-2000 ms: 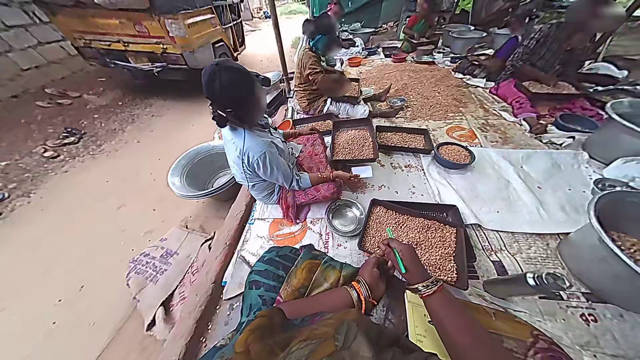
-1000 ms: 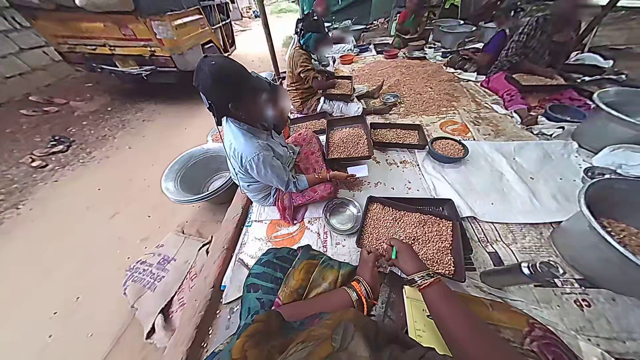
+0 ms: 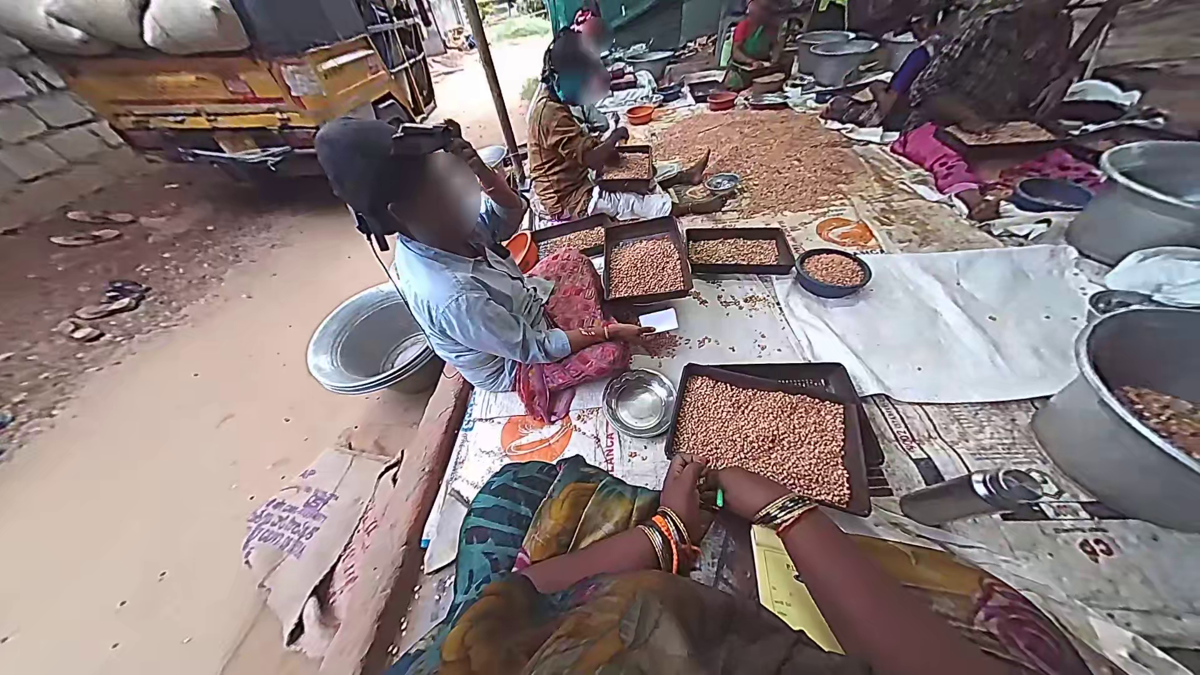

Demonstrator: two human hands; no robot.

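Observation:
Both my hands meet at the near edge of a black plastic tray (image 3: 855,459) heaped with shelled nuts or seeds (image 3: 759,427). My right hand (image 3: 741,492) has a small green tool (image 3: 720,498) at its fingers, mostly hidden; its kind cannot be told. My left hand (image 3: 687,483) touches or nearly touches it, fingers curled; whether it holds anything is hidden. Beyond my left hand, a round steel bowl (image 3: 640,403) stands against the tray's left side. A yellow paper or booklet (image 3: 787,586) lies under my right forearm.
At the left sits a person (image 3: 478,300) holding a white card (image 3: 659,321), near more filled trays (image 3: 647,265) and a dark bowl (image 3: 832,273). A steel flask (image 3: 975,495) and large metal pots (image 3: 1148,412) stand at the right. Other people sit behind, around a nut pile (image 3: 759,155).
My hands have drawn together and down toward the tray's near edge, and the green tool is now mostly covered. The seated person has raised one hand to the cap.

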